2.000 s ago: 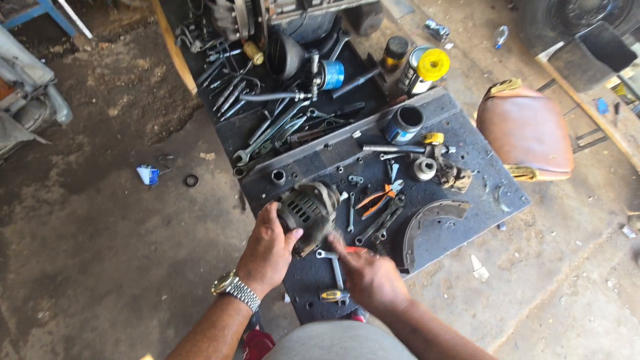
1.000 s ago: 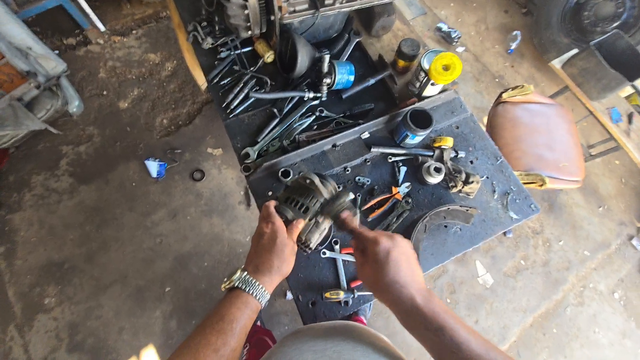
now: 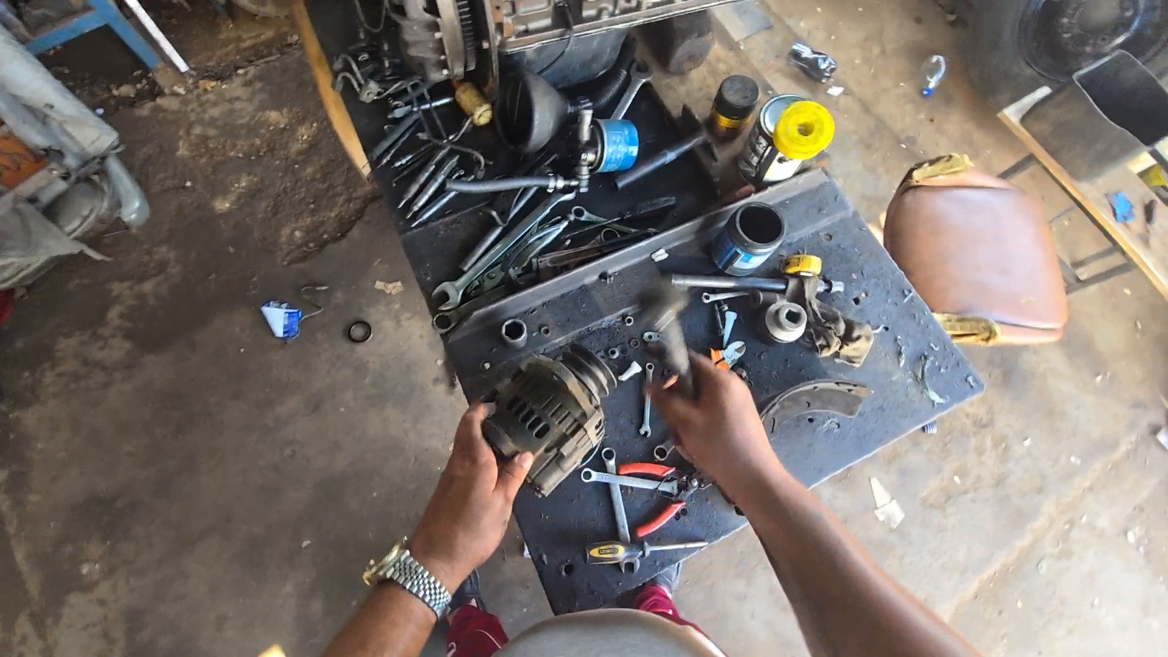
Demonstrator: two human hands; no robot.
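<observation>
My left hand (image 3: 479, 497) grips the rear of an alternator (image 3: 547, 415), whose pulley (image 3: 589, 372) points up and to the right. In my right hand (image 3: 716, 420) is a hammer (image 3: 671, 333), its head blurred, raised above the metal workbench (image 3: 876, 438) just right of the pulley. A small combination wrench (image 3: 647, 401) lies between the two hands. Below them are red-handled pliers (image 3: 659, 525), crossed wrenches (image 3: 616, 502) and a yellow-and-black screwdriver (image 3: 616, 552). Orange-handled pliers (image 3: 727, 355) are partly hidden behind my right hand.
A curved brake shoe (image 3: 817, 401), a ratchet handle (image 3: 730, 283), a socket (image 3: 785, 319) and an open blue can (image 3: 748, 239) are on the bench's right side. Wrenches (image 3: 511, 242), a blue oil filter (image 3: 616, 144) and a funnel (image 3: 529, 109) fill the tray behind. A brown padded stool (image 3: 976, 251) stands right.
My right hand has moved from beside the alternator to the right and up, with the hammer now plainly in it. My left hand still holds the alternator.
</observation>
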